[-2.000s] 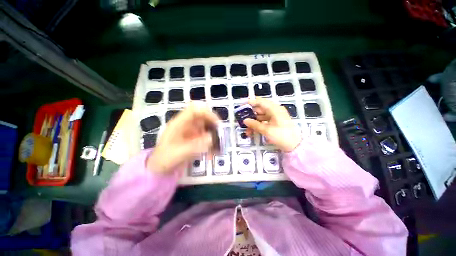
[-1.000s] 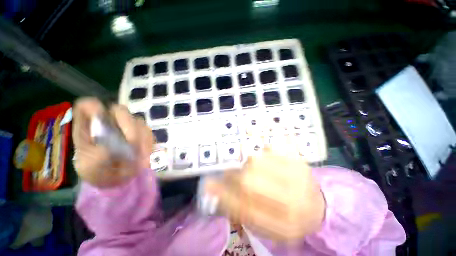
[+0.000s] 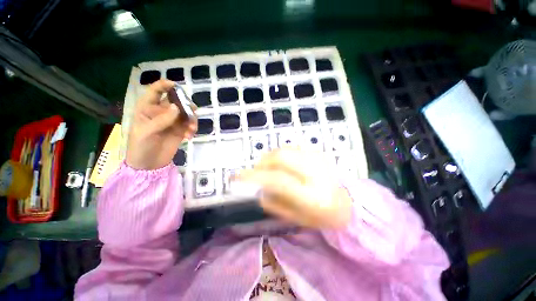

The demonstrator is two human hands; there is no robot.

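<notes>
My left hand (image 3: 157,124) holds a smartwatch head (image 3: 183,101) between thumb and fingers, tilted so that its thin silver edge shows, over the left part of the white tray (image 3: 358,147). My right hand (image 3: 305,189) is strongly blurred over the tray's near edge. A pale, blurred piece at its fingertips looks like a second watch head. The tray's far rows hold watch heads with black glass up. Its near rows hold watch heads showing pale backs with dark round centres (image 3: 204,183). Two pockets in the fourth row (image 3: 218,154) hold no watch.
Left are a red basket (image 3: 57,176) with sticks and pens, a yellow tape roll (image 3: 16,179), a small white part (image 3: 74,179), a pen (image 3: 87,179) and a yellow notepad (image 3: 109,157). Right are a black tray (image 3: 405,103), a clipboard (image 3: 467,141) and a fan (image 3: 517,73).
My left hand went left, then came up and right over the tray's left part with its watch head. My right hand moved down to the near edge, then slightly up. The view shifted.
</notes>
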